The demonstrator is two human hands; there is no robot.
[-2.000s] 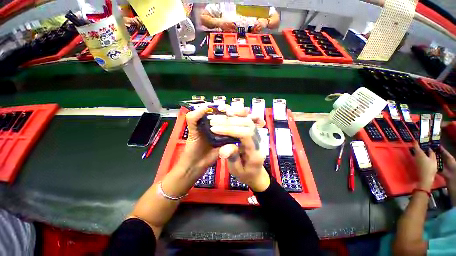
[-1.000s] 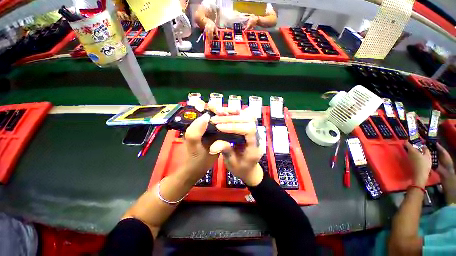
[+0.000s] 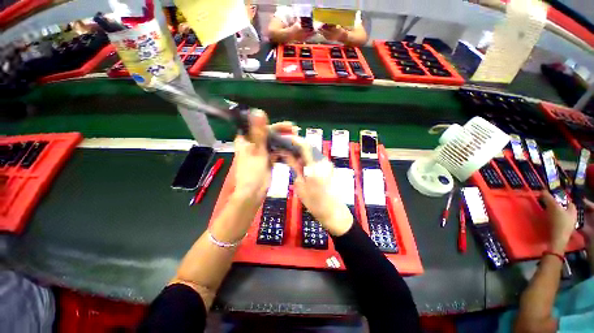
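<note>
My left hand (image 3: pixel 253 159) and my right hand (image 3: pixel 318 185) are raised together over the red tray (image 3: pixel 293 255). They hold a dark flip phone (image 3: pixel 283 144) between them; it is motion-blurred and partly covered by fingers. A blurred grey streak reaches from its left end toward the upper left. In the tray, open flip phones with black keypads and pale screens lie in the front row, one of them at the right (image 3: pixel 380 224). More phones stand open in the back row, partly hidden by my hands.
A smartphone (image 3: pixel 193 168) and red pen (image 3: pixel 208 181) lie left of the tray. A cream fan (image 3: pixel 432 177), pens and an open phone (image 3: pixel 482 224) are at right. A pen cup (image 3: pixel 148 54) hangs on the post. Another person's hands (image 3: pixel 559 220) hold phones at far right.
The phone in my hands has turned, and the flat, pale-edged item seen at its left a second ago is no longer distinct. The rightmost back-row screen has gone from pale to dark.
</note>
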